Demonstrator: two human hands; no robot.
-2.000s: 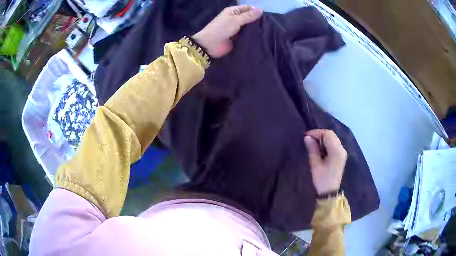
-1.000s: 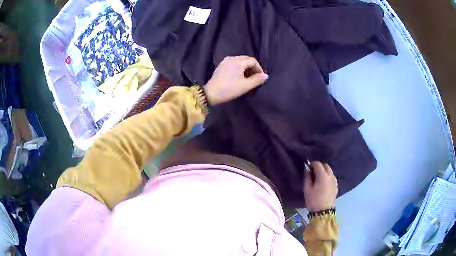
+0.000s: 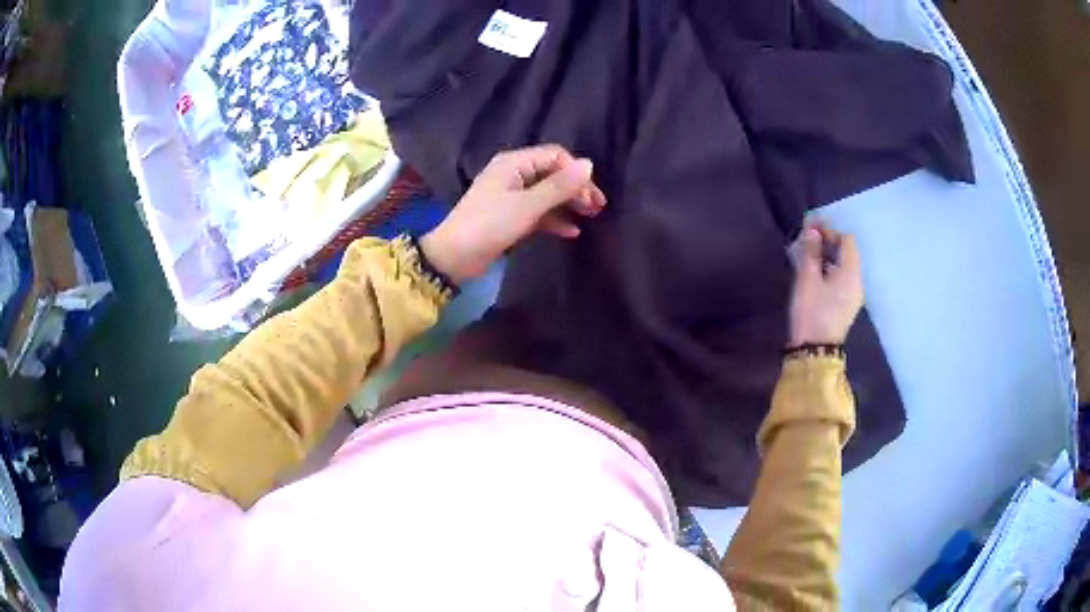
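The dark plum garment (image 3: 693,239) lies spread over the white table (image 3: 956,311), with a small white label (image 3: 514,34) near its top. My left hand (image 3: 514,209) is over the garment's left part, thumb and fingertips brought together; whether cloth or thread is between them cannot be seen. My right hand (image 3: 826,285) is at the garment's right edge, below a sleeve-like panel (image 3: 861,114), with fingers curled. A small dark thing shows at its fingers, perhaps thread snips, too small to be sure.
A white-lined basket (image 3: 161,179) stands left of the table, holding blue-white print cloth (image 3: 287,84) and pale yellow cloth (image 3: 329,167). White papers (image 3: 1016,544) lie at the table's lower right. The green floor (image 3: 138,395) shows at the left.
Over the last second my right hand has moved up along the garment's right edge. My left hand has moved slightly left. The label came into view after the first frame.
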